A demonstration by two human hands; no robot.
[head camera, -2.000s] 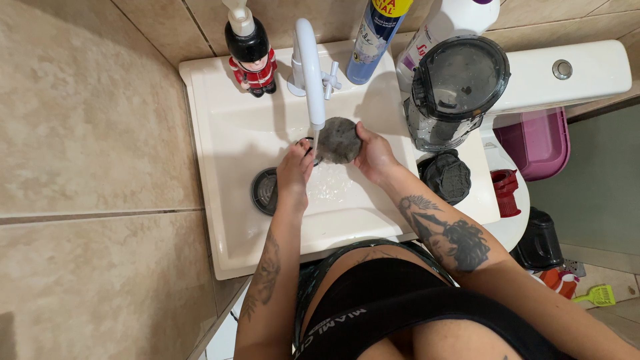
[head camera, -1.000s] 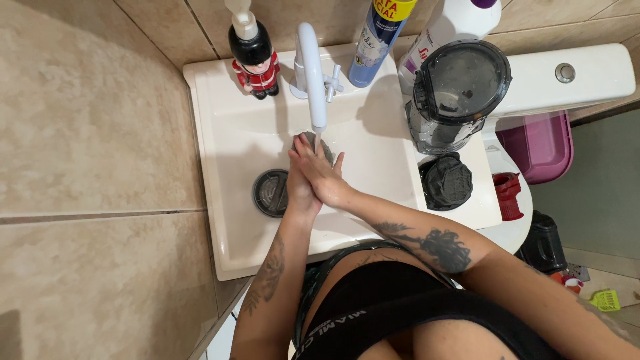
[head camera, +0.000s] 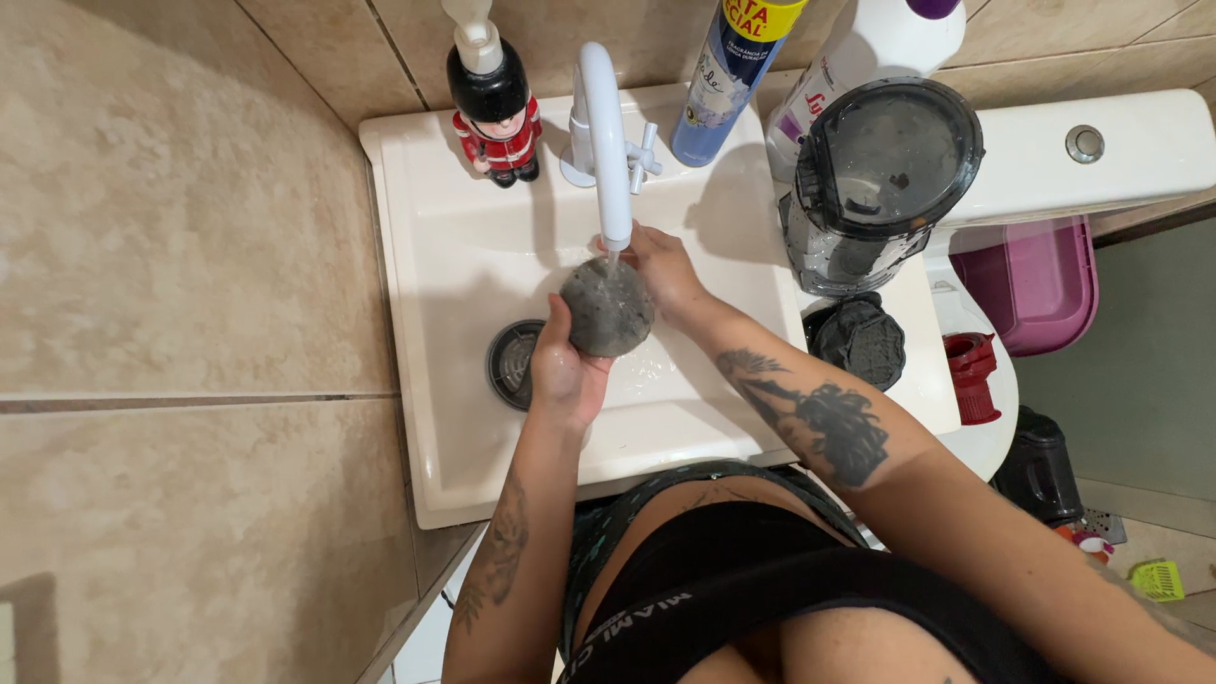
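Under the running stream of the white faucet (head camera: 604, 142), my left hand (head camera: 567, 366) grips a round grey foam filter (head camera: 608, 309) at its lower left. My right hand (head camera: 662, 271) is at the filter's upper right, its fingers partly hidden behind the filter and the spout; whether they press on it is unclear. A round dark plastic part with a ribbed face (head camera: 514, 365) lies in the sink basin (head camera: 456, 285), just left of my left hand.
A soldier-shaped soap dispenser (head camera: 496, 114), an aerosol can (head camera: 727, 85) and a white bottle (head camera: 855, 47) stand along the back. On the right are a clear vacuum dust bin (head camera: 869, 180), a dark pleated filter (head camera: 860, 342) and a red plastic part (head camera: 971, 378).
My hands, laid together over the filter a second ago, have moved apart. The filter's round face now shows under the water, with my left hand at its lower left.
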